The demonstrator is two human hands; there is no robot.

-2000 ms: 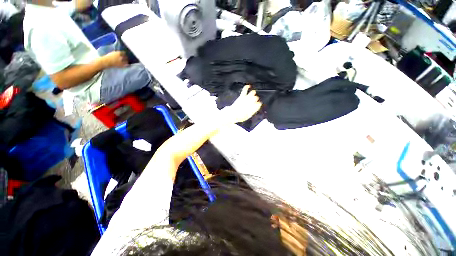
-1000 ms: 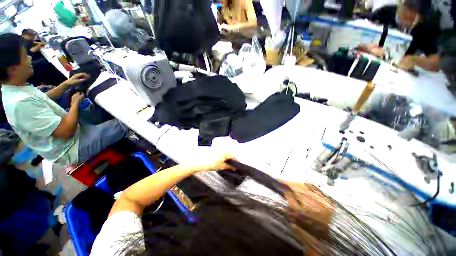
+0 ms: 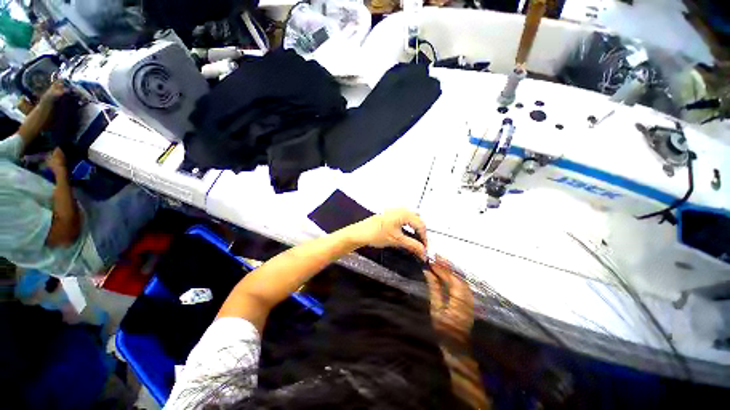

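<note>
A flat black fabric piece [image 3: 339,210] lies on the white table near its front edge, left of the sewing machine. My left hand [image 3: 394,231] is closed with thumb and fingers on a black fabric band [image 3: 392,260] at the table's front edge. My right hand [image 3: 450,298] is beside it, fingers at the same band, partly hidden by hair in front of the camera. The white sewing machine [image 3: 592,204] with a blue stripe is to the right. Its needle area [image 3: 487,186] is beyond my hands, apart from them.
A crumpled black fabric heap [image 3: 264,96] and a long folded black piece [image 3: 386,118] lie at the upper left of the table. A second machine unit [image 3: 156,86] stands behind them. A person [image 3: 40,204] sits at the left. A blue-rimmed container [image 3: 132,352] with black fabric is below.
My left hand has gone from the fabric heap to the table's front edge and now holds a band with my right hand. A flat black piece now shows left of the machine. The view has shifted.
</note>
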